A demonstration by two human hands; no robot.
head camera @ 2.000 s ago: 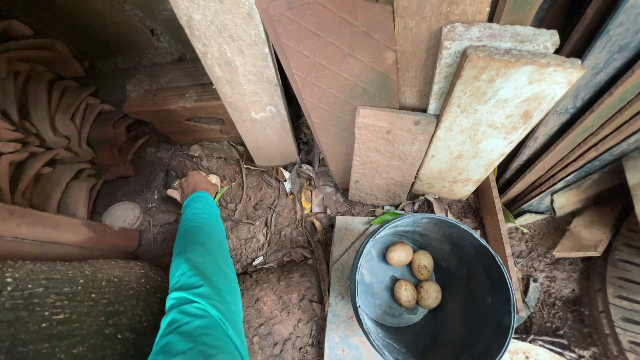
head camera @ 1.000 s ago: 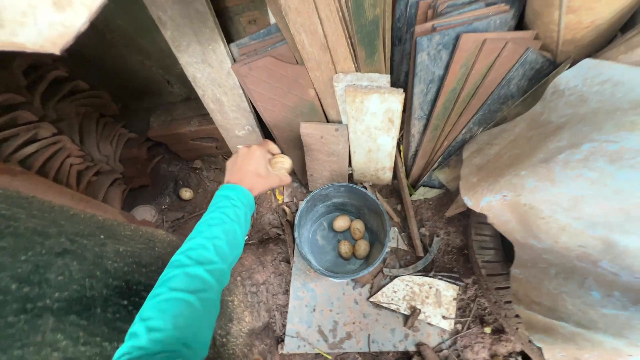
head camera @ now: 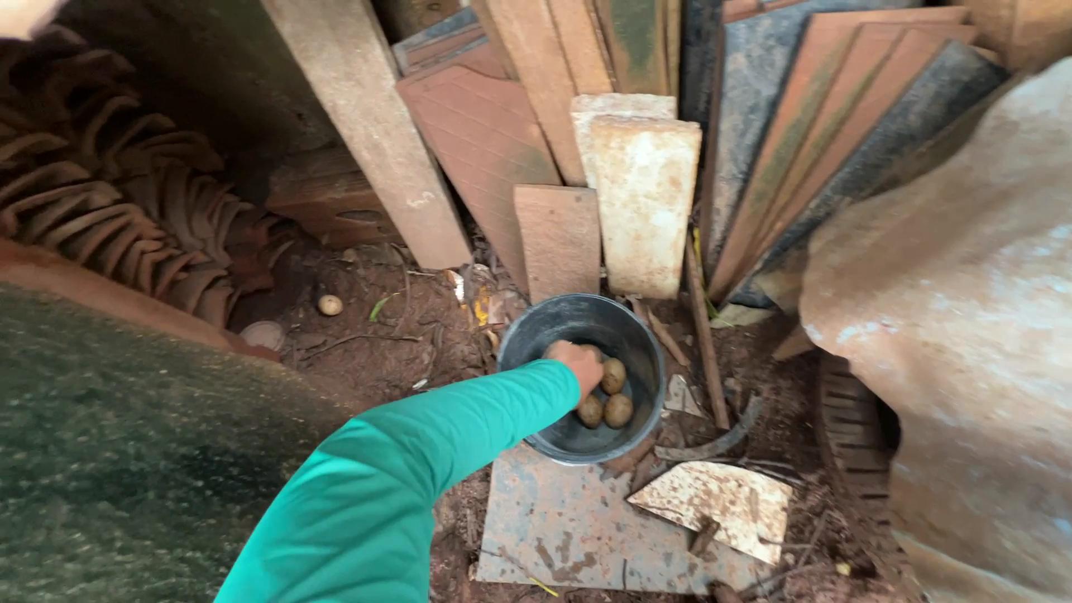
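My left hand [head camera: 578, 367], in a teal sleeve, reaches down inside a round dark bucket [head camera: 523, 435]. Several speckled brown eggs [head camera: 618, 410] lie on the bucket's floor, right beside and below the hand. My fingers are partly hidden, so whether they still grip an egg cannot be told. Another egg [head camera: 330, 305] rests on the muddy ground to the left, near a small round pale disc [head camera: 264, 335]. My right hand is out of view.
Tiles and boards [head camera: 645, 209] lean upright behind the bucket. Stacked clay roof tiles [head camera: 109, 201] stand at the left. A flat slab [head camera: 553, 536] and a broken white piece [head camera: 729, 502] lie in front. A tire [head camera: 846, 419] and a draped pale sheet [head camera: 963, 318] are at the right.
My left hand was low at the ground on the left, then raised with an egg beside the bucket. Now it is down inside the bucket. The view has shifted considerably.
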